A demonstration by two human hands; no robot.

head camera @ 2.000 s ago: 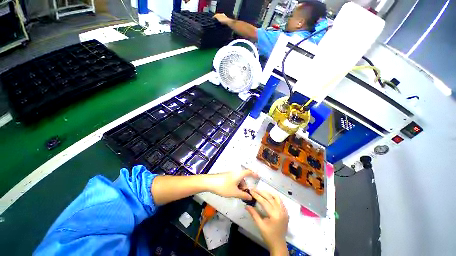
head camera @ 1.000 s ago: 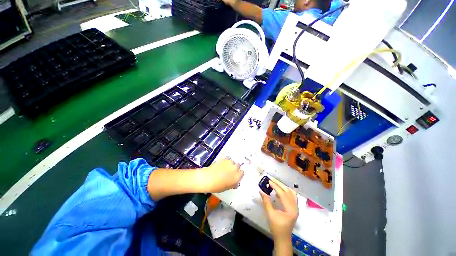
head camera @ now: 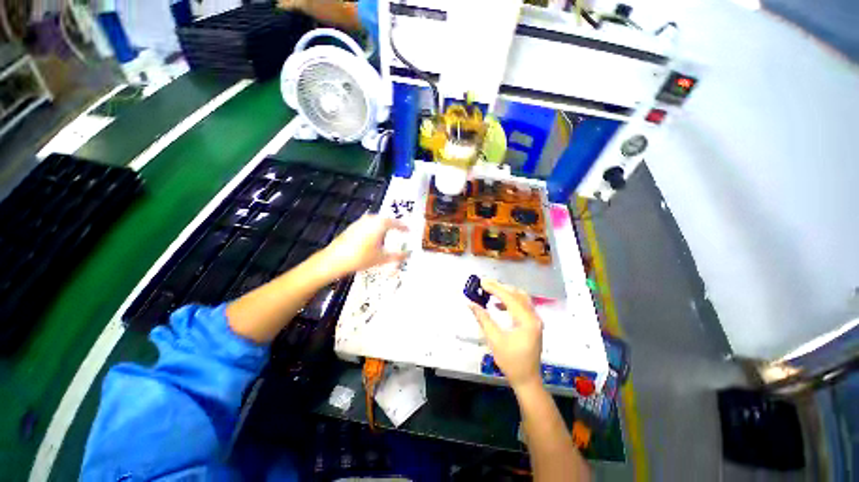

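My right hand [head camera: 513, 329] holds a small black housing [head camera: 477, 290] in its fingertips above the white machine bed [head camera: 414, 325]. My left hand [head camera: 369, 243] is over the bed's left part, fingers apart, with nothing seen in it; its fingertips are blurred. Orange-brown jigs [head camera: 494, 241] with dark middles stand in rows on a grey plate [head camera: 532, 277] beyond my right hand. The white nozzle [head camera: 453, 175] of the brass-coloured machine head is over the back left jig. Small dark specks [head camera: 402, 206] lie left of the jigs.
A black blister tray [head camera: 254, 226] lies left of the machine; more trays [head camera: 61, 221] lie farther left. A white fan [head camera: 332, 92] stands behind the tray. Blue uprights [head camera: 405, 127] flank the jigs. A red knob [head camera: 585, 386] is at the front right. Another person's arm shows at the top.
The view has swung right, with the machine now more upright in it. My left hand has opened from a closed shape and reached forward. My right hand still holds the black housing.
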